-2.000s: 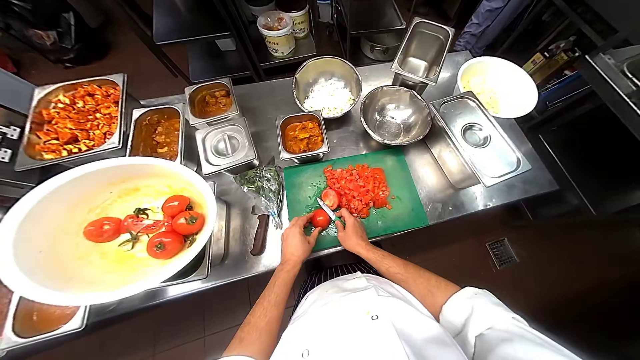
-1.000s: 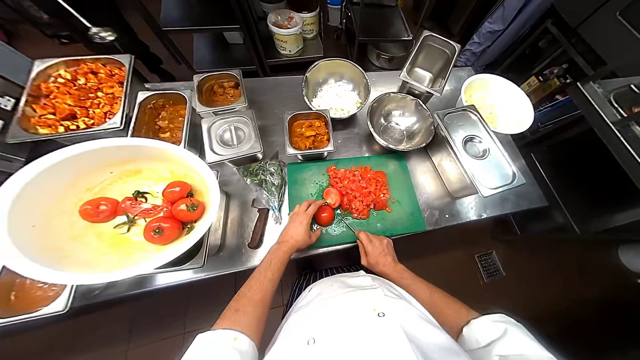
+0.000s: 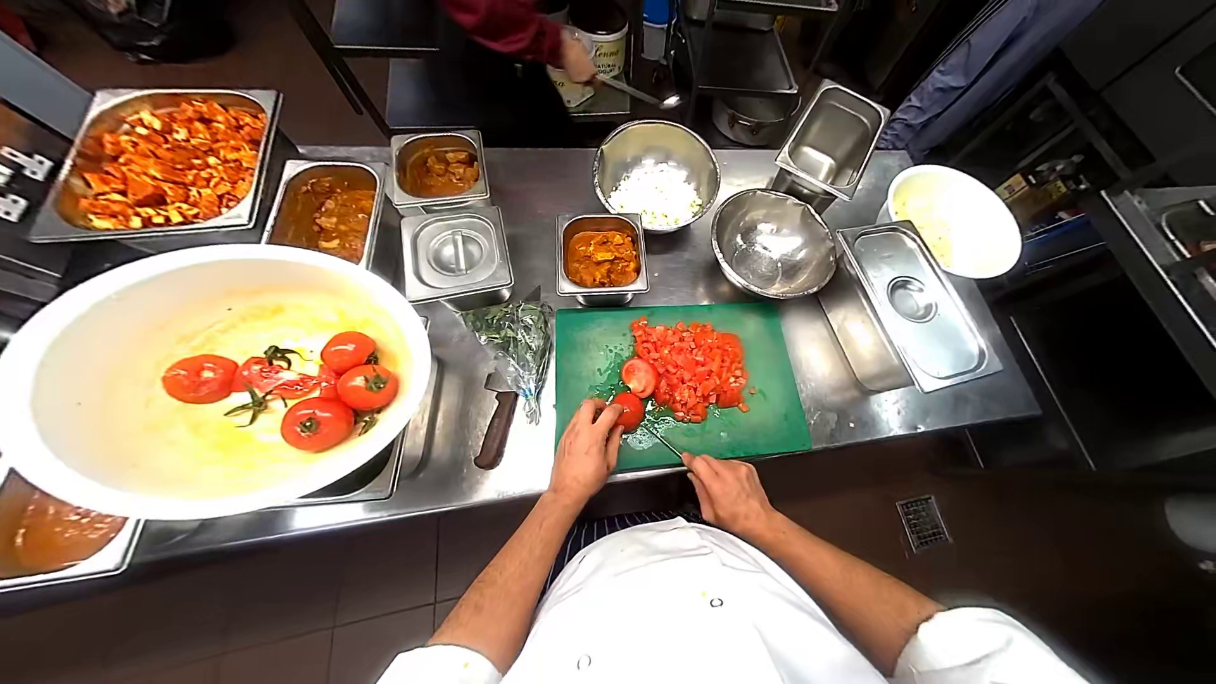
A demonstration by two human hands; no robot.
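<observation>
On the green cutting board lies a heap of diced tomato. My left hand grips a red tomato piece at the board's near left part. A cut tomato half rests just beyond it, cut face up. My right hand holds a knife, its blade pointing left toward the held tomato; the handle is mostly hidden in my fingers. Left of the board are a bag of green herbs and a brown-handled knife. Whole tomatoes sit in a large white bowl.
Behind the board stand a steel pan of orange curry, a bowl of chopped white food and an empty steel bowl. A lidded steel pan is at right. Across the counter, a person's hand holds a ladle.
Two seconds ago my right hand was close to my left, with the blade across the tomatoes; it has since moved right and nearer my body. Another person's sleeved arm has come into view across the counter.
</observation>
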